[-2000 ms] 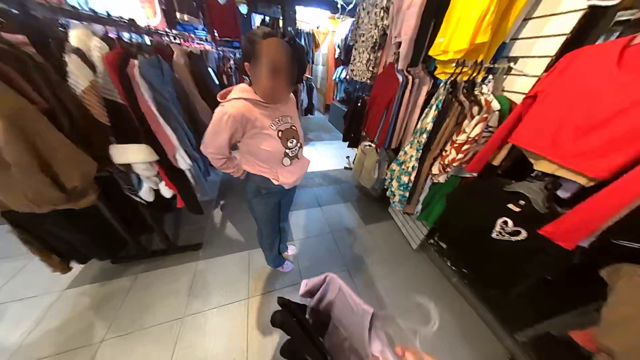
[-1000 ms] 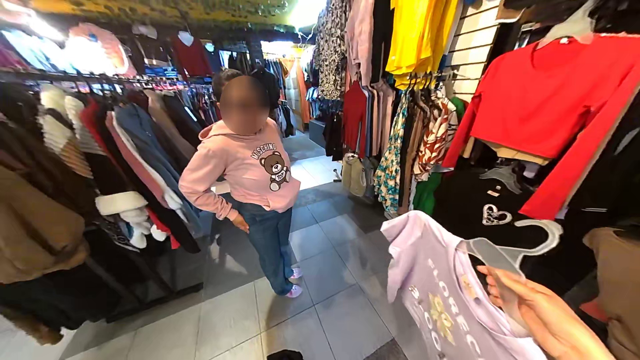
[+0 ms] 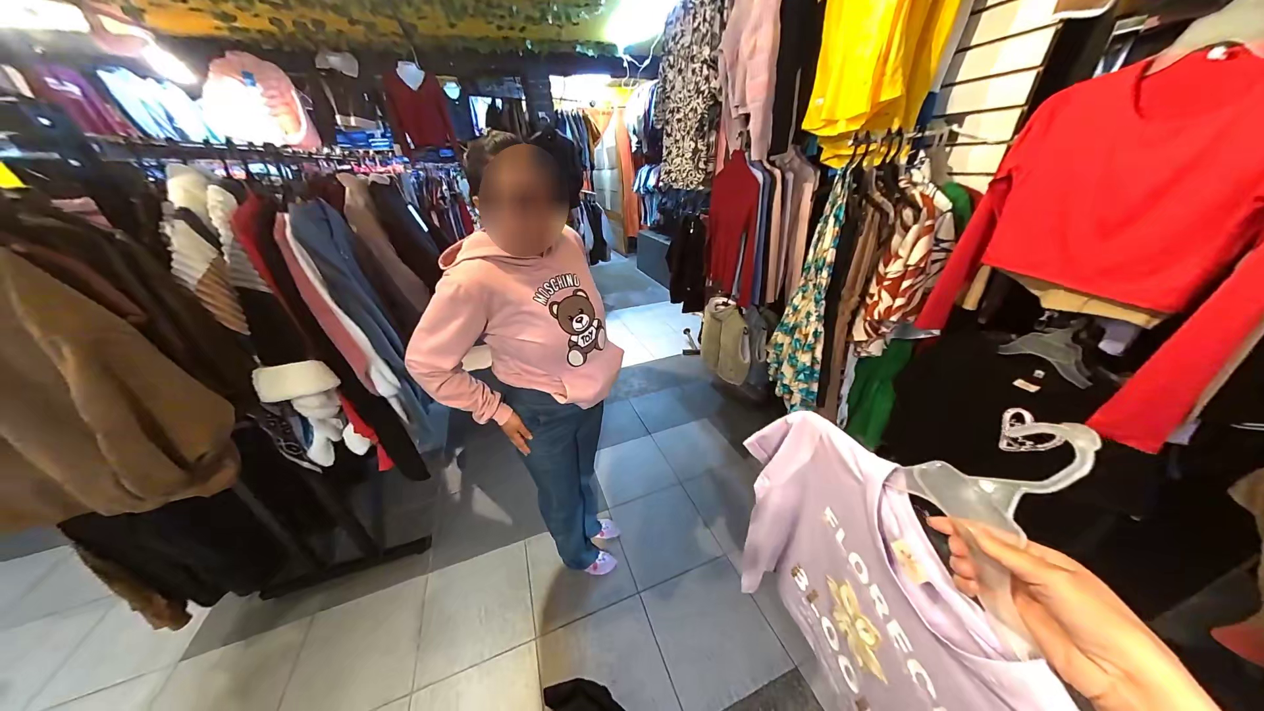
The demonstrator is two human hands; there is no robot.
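At the lower right, my right hand (image 3: 1057, 602) pinches a translucent plastic hanger (image 3: 978, 484) near the neckline of a lilac short-sleeved T-shirt (image 3: 810, 553). The shirt hangs tilted on the hanger, its printed front with a flower and lettering turned up toward me. The hanger's hook curves up to the right. My left hand is not in view. A small piece of black fabric (image 3: 583, 694) shows at the bottom edge; what holds it, if anything, is hidden.
A person in a pink hoodie (image 3: 533, 326) and jeans stands on the tiled floor (image 3: 474, 602) ahead. A rack of coats and jackets (image 3: 109, 365) lines the left. On the right hang a red top (image 3: 1136, 188), yellow tops (image 3: 879, 69) and patterned garments (image 3: 810, 296).
The lilac T-shirt, low and bunched two seconds ago, is now raised at the right with its printed front showing. The black fabric beside it then shows only at the bottom edge now.
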